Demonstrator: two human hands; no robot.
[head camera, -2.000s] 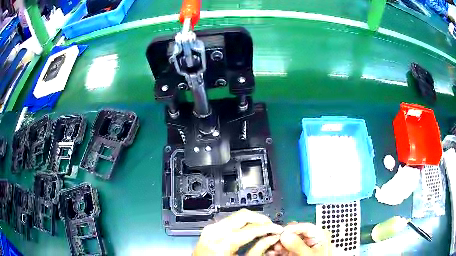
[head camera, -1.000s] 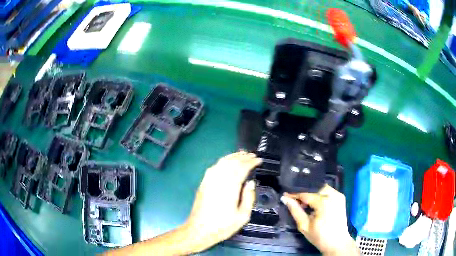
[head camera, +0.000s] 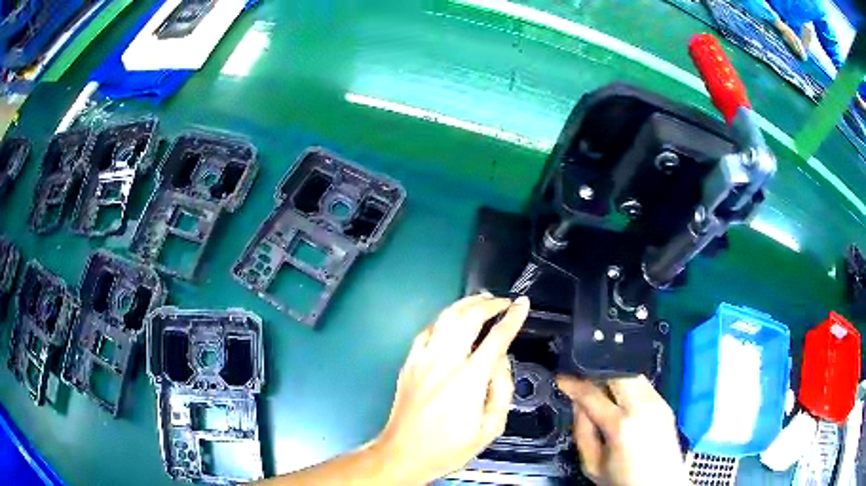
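Note:
A black housing (head camera: 525, 384) lies in the recess of the black press fixture (head camera: 503, 252). My left hand (head camera: 456, 384) is at its left side, with thumb and fingers closed around a dark edge that looks like the housing's. My right hand (head camera: 627, 432) is at its right side, below the black press plate (head camera: 615, 342). Its fingertips are partly hidden, so its hold cannot be told. The toggle handle with its red grip (head camera: 719, 76) stands up at the back right of the fixture.
Several black housings (head camera: 323, 233) lie in two rows at the left. A light-blue bin (head camera: 736, 380) with white contents, a red bin (head camera: 830, 365) and a dotted sheet (head camera: 712, 469) are at the right. A white tray (head camera: 142, 47) lies far left.
My hands have come from in front of the fixture to both sides of the housing in it. The view has turned left, so the fixture now appears further right.

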